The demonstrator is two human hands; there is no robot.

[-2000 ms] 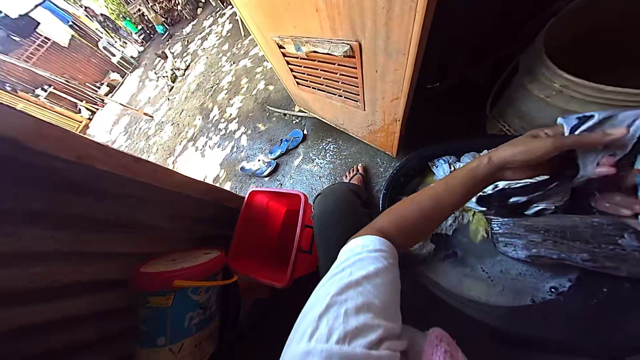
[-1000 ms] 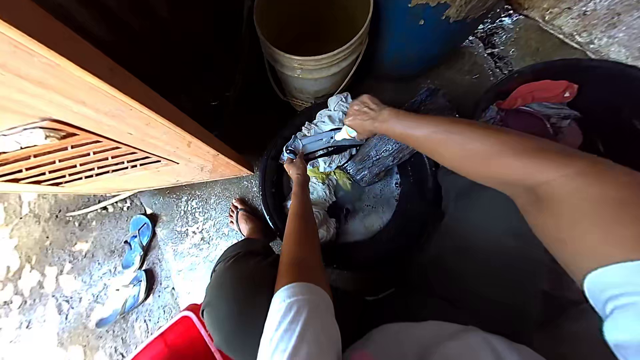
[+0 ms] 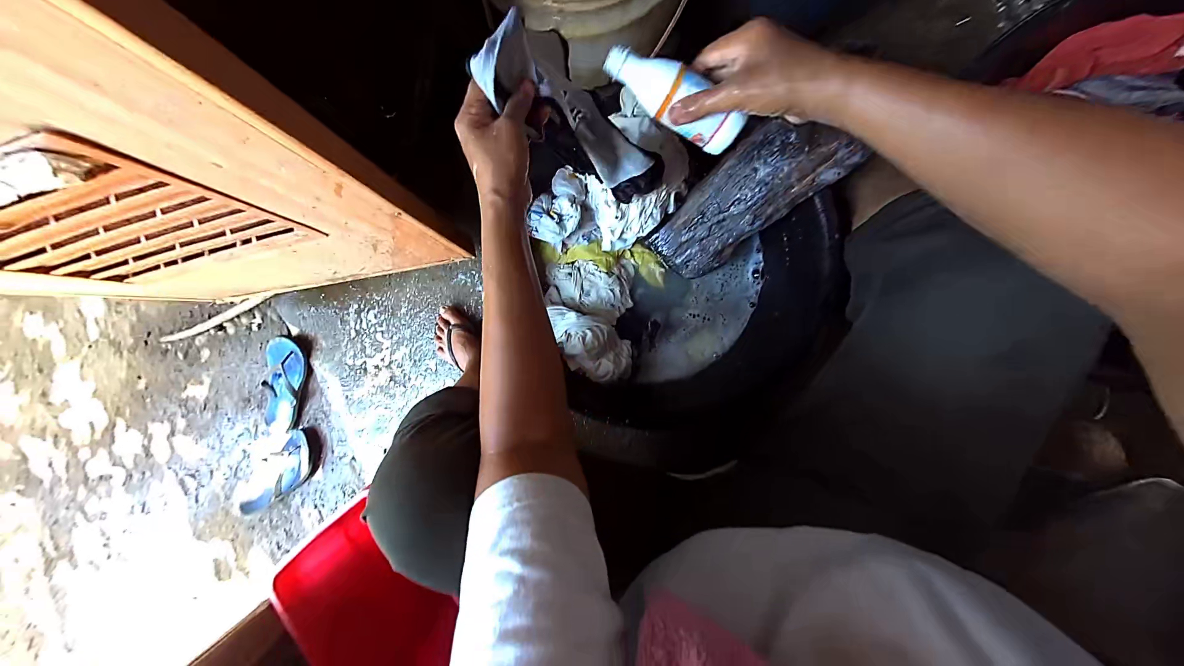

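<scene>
My left hand (image 3: 499,139) grips a grey cloth garment (image 3: 592,129) that hangs over the black basin (image 3: 805,305). In my right hand (image 3: 763,74) is a white plastic bottle (image 3: 680,97) with an orange band, tilted with its neck toward the cloth. Wet white clothes (image 3: 592,314) and a yellow cloth (image 3: 583,254) lie in the basin beside cloudy, sudsy water (image 3: 703,319). A dark weathered board (image 3: 754,190) slants into the basin below the bottle.
A wooden door (image 3: 370,213) with a slatted vent stands at the left. Blue flip-flops (image 3: 287,379) lie on the concrete floor. A red plastic container (image 3: 361,592) is beside my knee. Behind the basin stands a pale bucket (image 3: 601,37). Red cloth (image 3: 1110,51) lies in another dark tub at upper right.
One second ago both hands were close together over the basin; now my right hand is apart from my left, with the white bottle plainly visible in it. The view has swung since the oldest frame.
</scene>
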